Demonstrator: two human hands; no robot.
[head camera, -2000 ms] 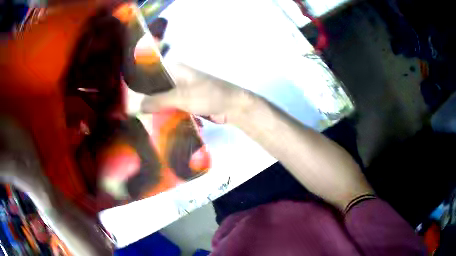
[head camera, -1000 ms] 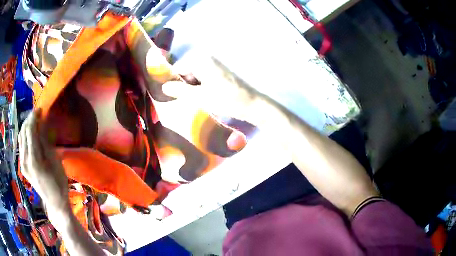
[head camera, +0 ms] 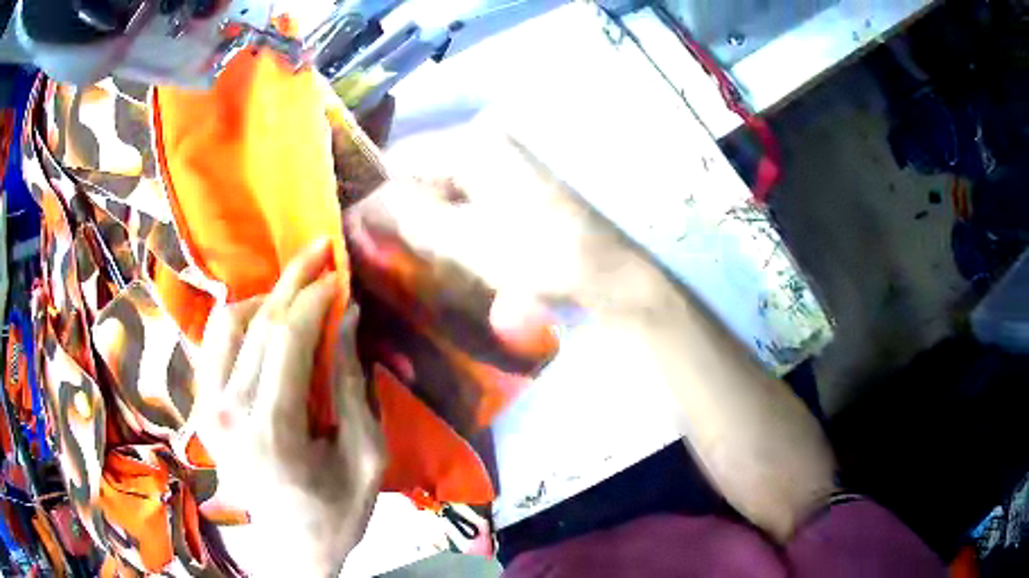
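An orange panel [head camera: 243, 169] runs from the sewing machine head [head camera: 124, 45] at the upper left towards me. My left hand [head camera: 288, 418] lies on it with fingers bent around its right edge, holding it. A patterned fabric panel [head camera: 451, 327] in dark brown, orange and pink lies right of and under the orange one. My right hand [head camera: 451, 226], blurred and washed out by glare, is at its upper edge, thumb and fingers closed on the fabric edge. The needle area is not clearly visible.
A pile of patterned pieces [head camera: 135, 339] is at the left. The worn white tabletop [head camera: 632, 147] extends right, with a chipped corner. A red cord [head camera: 767, 158] hangs at its far edge. A dark, littered floor [head camera: 891, 248] is at the right.
My left hand has moved right from the far left onto the orange panel. The orange panel now lies flatter and wider below the machine head, covering patterned fabric. My right hand has moved slightly left.
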